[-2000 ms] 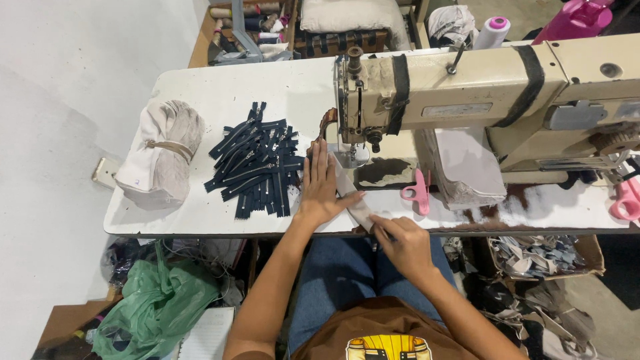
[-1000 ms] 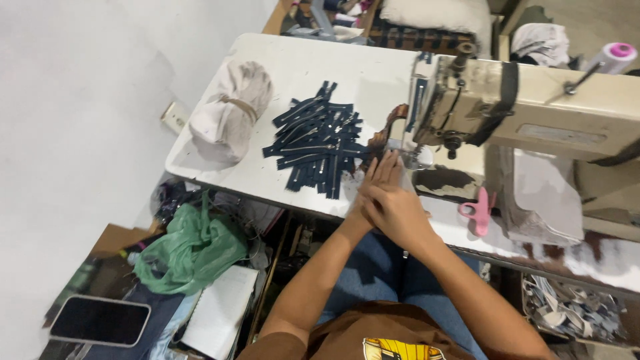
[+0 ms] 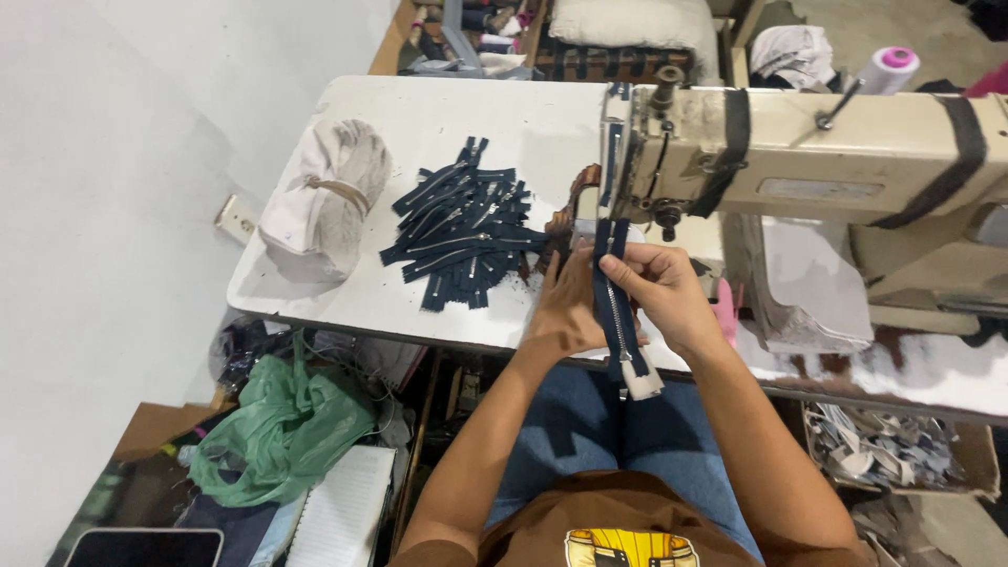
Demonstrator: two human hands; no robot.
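Note:
My right hand (image 3: 669, 291) pinches a navy zipper with metal teeth (image 3: 610, 295) between thumb and fingers, beside the needle end of a beige sewing machine (image 3: 827, 150). A piece of pale fabric (image 3: 644, 383) is at the zipper's lower end. My left hand (image 3: 571, 307) is behind and left of this zipper; whether its fingers grip anything is hidden. More zipper tape (image 3: 613, 157) runs up along the machine's left end. A pile of navy zippers (image 3: 465, 228) lies on the white table, left of my hands. Farther left sits a tied bundle of pale fabric (image 3: 323, 205).
Pink-handled scissors (image 3: 726, 311) lie right of my right hand, near a stack of pale fabric pieces (image 3: 815, 287). A thread cone (image 3: 890, 71) stands behind the machine. Below the table are a green plastic bag (image 3: 283, 429), a phone (image 3: 146, 547) and a box of scraps (image 3: 890, 449).
Both hands were low at the needle area; now my right hand holds a zipper up in front of the machine. The view has swung between frames.

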